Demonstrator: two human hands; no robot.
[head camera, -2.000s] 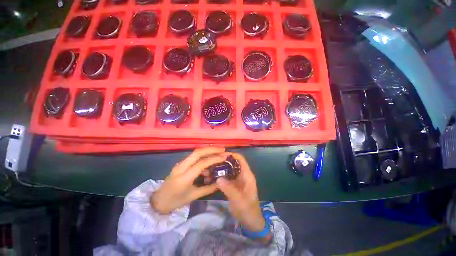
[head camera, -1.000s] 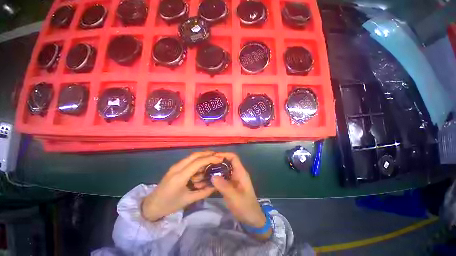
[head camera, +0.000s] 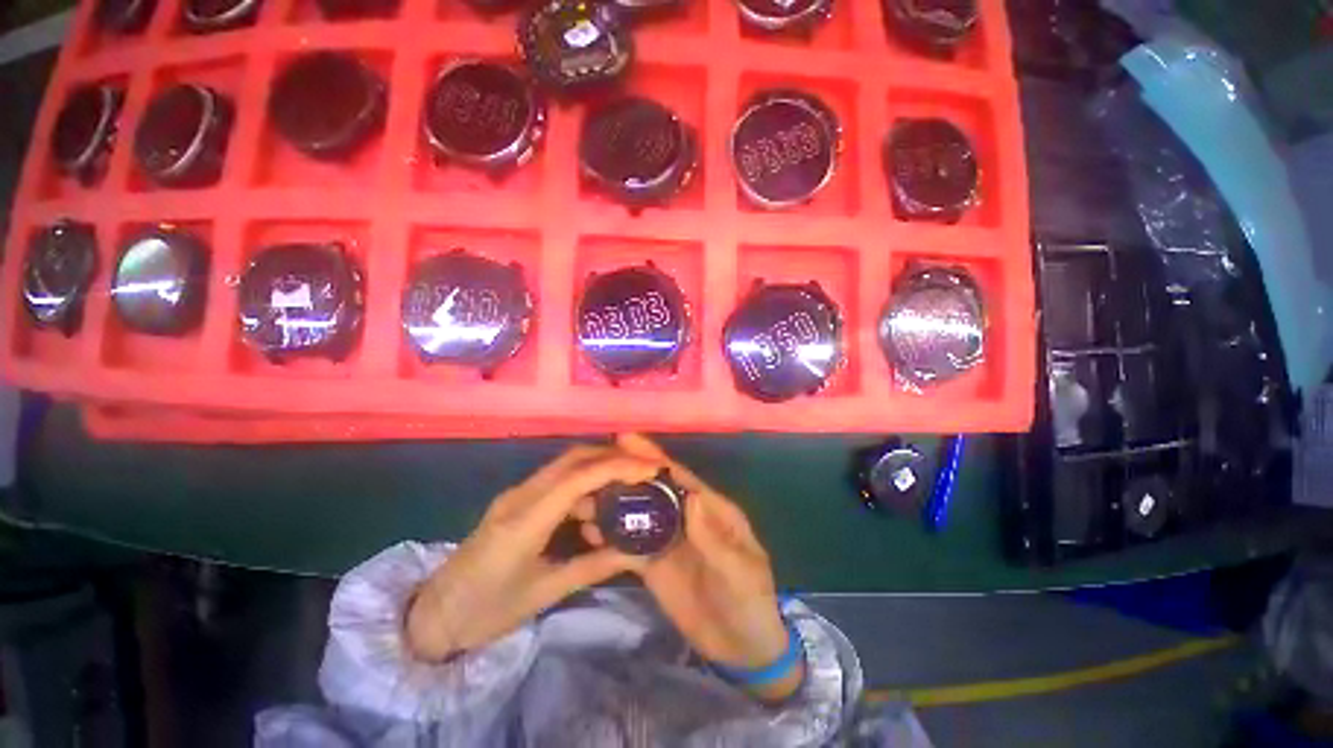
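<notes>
A round black smartwatch head (head camera: 640, 514) is held between both hands in front of the red tray, its face up with a small lit display. My left hand (head camera: 512, 541) grips it from the left. My right hand (head camera: 716, 585), with a blue wrist strap (head camera: 772, 661), grips it from the right. The red foam tray (head camera: 548, 398) holds rows of watch heads in square pockets, some with lit digits, one lit with an arrow-like icon. One watch head (head camera: 582, 40) lies across the pocket walls near the top, with a small white label.
A watch head with a white label (head camera: 898, 476) and a blue pen (head camera: 949, 482) lie on the green bench (head camera: 790, 512). To the right is a black tray (head camera: 1096, 460) under clear film, with a light-blue strip (head camera: 1221, 132) and a labelled watch head (head camera: 1145, 507). A yellow floor line (head camera: 1067, 672) lies beyond.
The view has moved closer to the tray. The held watch head has turned so its lit face shows more fully, and my right thumb no longer covers it. Both hands still hold it.
</notes>
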